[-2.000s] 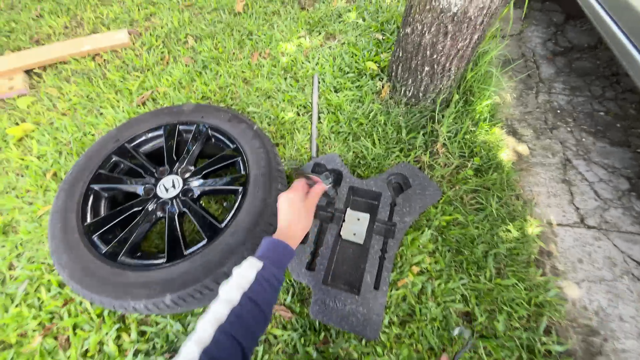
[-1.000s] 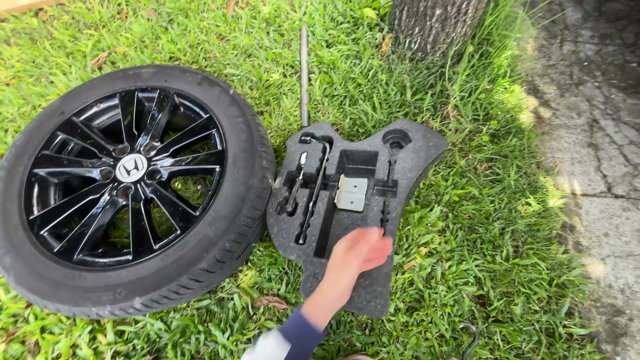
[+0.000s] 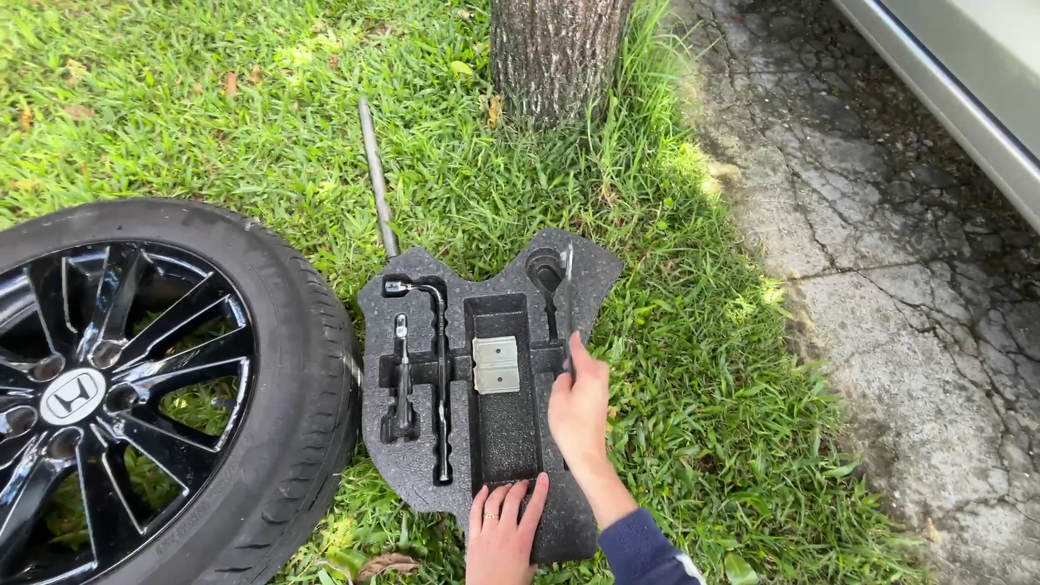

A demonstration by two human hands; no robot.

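A dark foam tool tray [image 3: 422,479] lies on the grass. My right hand [image 3: 581,406] grips a thin metal tool [image 3: 569,301], perhaps a hook or bar, over the tray's right slot; its lower part is hidden by the hand. My left hand [image 3: 505,528] rests, fingers spread, on the tray's near edge. An L-shaped lug wrench [image 3: 441,366] lies in a left slot. Beside it sits a shorter metal tool with an eye end [image 3: 402,366]. A pale metal plate [image 3: 496,366] lies in the middle recess.
A wheel with a black rim [image 3: 301,406] lies left of the tray. Behind the tray, a metal rod [image 3: 376,175] lies on the grass. A tree trunk [image 3: 556,57] stands beyond. Cracked concrete [image 3: 869,325] and part of a vehicle [image 3: 959,89] are at the right.
The right hand, empty over the tray a second ago, now holds a metal tool at the right slot. My left hand has come into view on the near edge.
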